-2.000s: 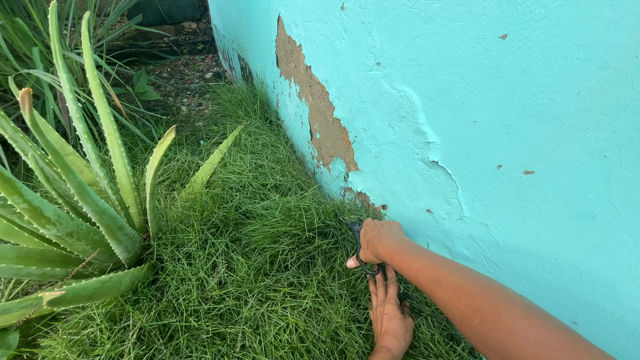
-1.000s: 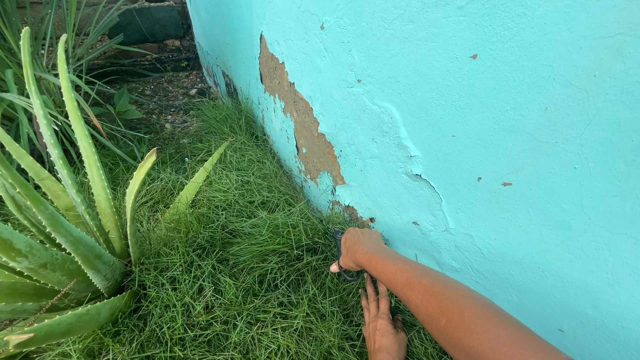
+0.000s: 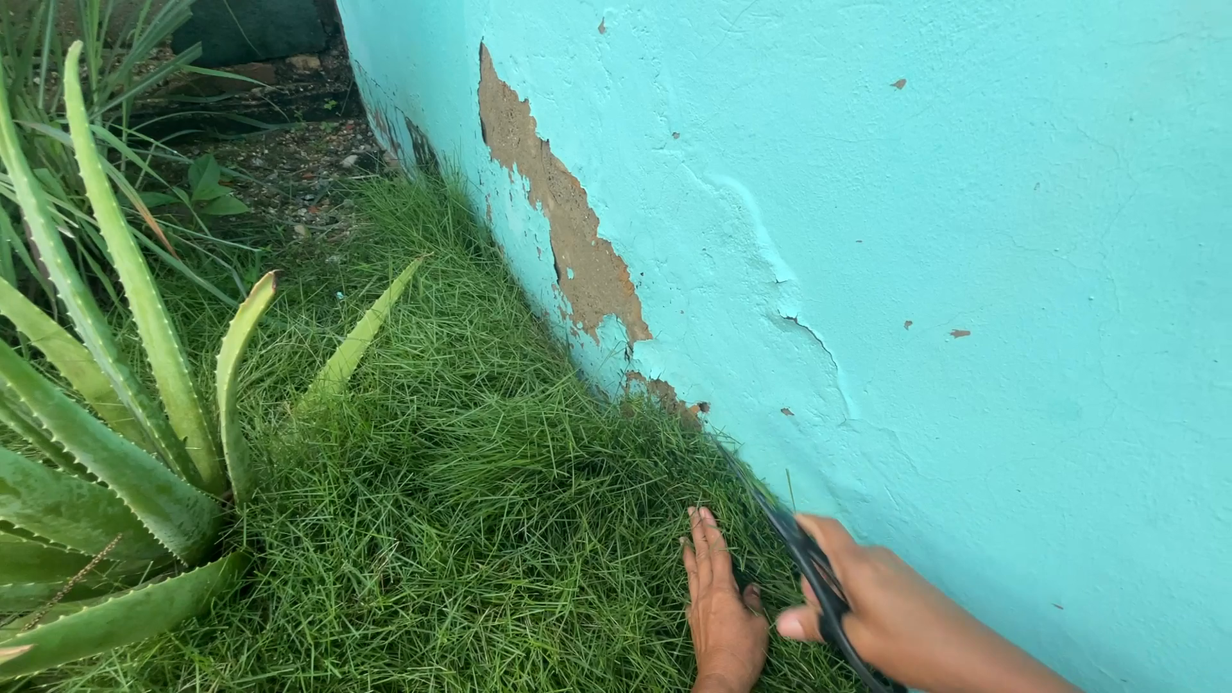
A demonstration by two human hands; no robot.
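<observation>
My right hand (image 3: 852, 592) grips the black handles of a pair of scissors (image 3: 813, 563), close against the foot of the painted wall. The blades point up and to the left into the long grass (image 3: 539, 500) along the wall; their tips are partly hidden by blades of grass. Just left of the scissors, my left hand (image 3: 722, 602) lies on the grass, fingers extended and pointing away from me, with nothing seen in it.
A turquoise wall (image 3: 962, 241) with a peeled brown patch (image 3: 558, 212) rises on the right. A spiny-edged aloe plant (image 3: 125, 472) stands at left. Beyond the grass lie gravelly soil (image 3: 289, 183) and a dark block (image 3: 250, 29).
My right hand has drawn back from the wall patch toward me with the scissors, whose blades now show. My left hand is now beside the scissors instead of just below the right hand.
</observation>
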